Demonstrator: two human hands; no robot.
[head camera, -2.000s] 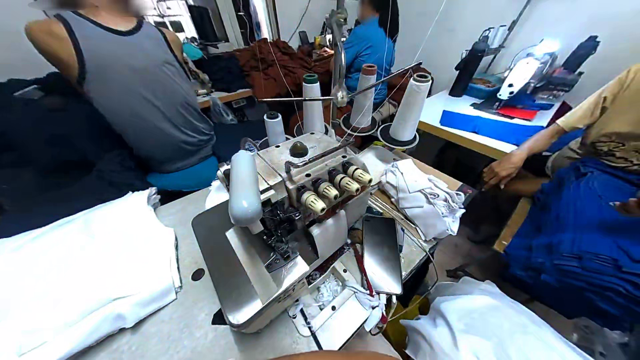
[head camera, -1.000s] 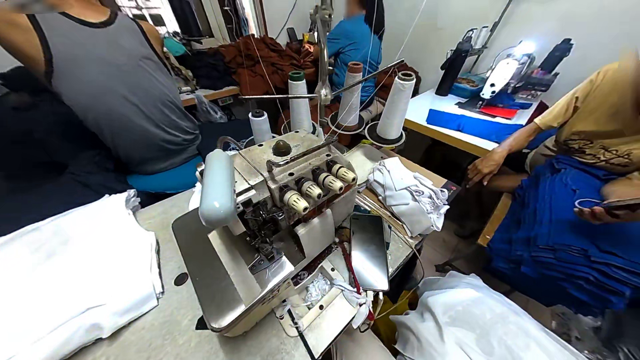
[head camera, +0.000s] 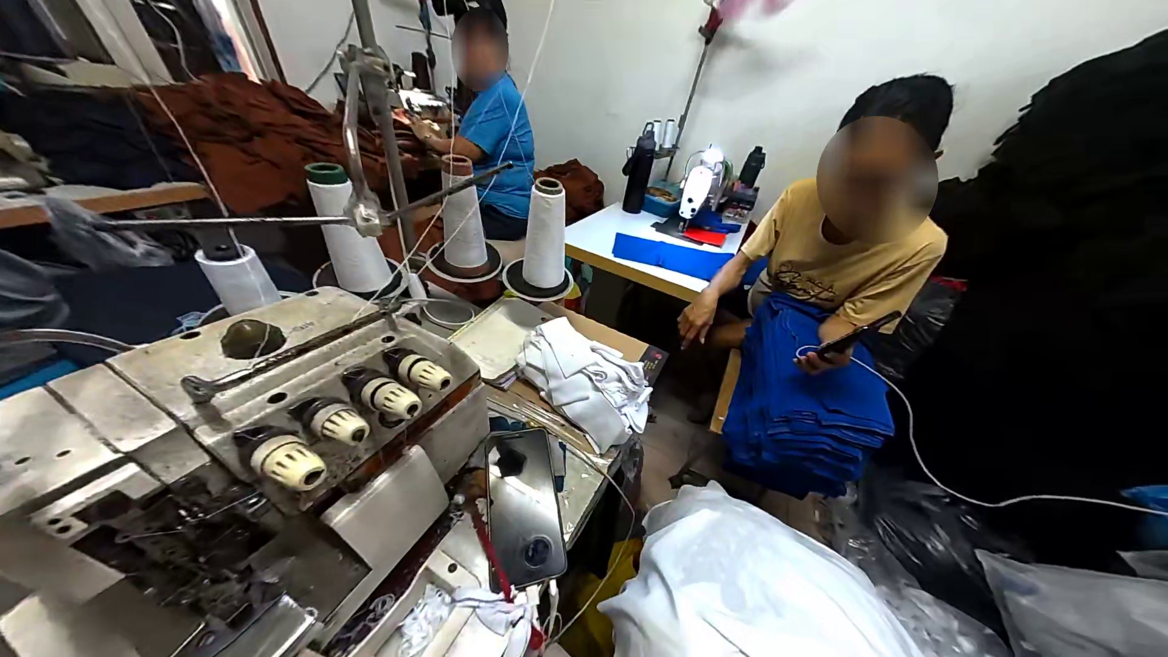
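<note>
Neither of my hands is in the head view. An overlock sewing machine (head camera: 301, 365) fills the lower left, with cream tension dials (head camera: 290, 459) along its front. Cones of white thread (head camera: 545, 233) stand behind it on a thread stand (head camera: 438, 196). A dark smartphone (head camera: 525, 506) lies beside the machine's right side. Folded white cloth pieces (head camera: 584, 379) rest on the table past the phone. Thread scraps (head camera: 427, 620) lie in the machine's lower tray. A large heap of white fabric (head camera: 757, 584) bulges up at the bottom right.
A seated person (head camera: 849, 246) at right holds a phone (head camera: 858, 336) over stacked blue cloth (head camera: 803, 411). Another person (head camera: 500, 137) sits further back near brown fabric (head camera: 246, 137). A white table (head camera: 593, 242) carries a lit sewing machine (head camera: 703, 187). A white cable (head camera: 1004, 502) crosses the right side.
The view has swung right and nearer the machine. The person in grey, seen at left before, is now mostly out of view. The seated person's phone, hardly visible two seconds ago, shows clearly.
</note>
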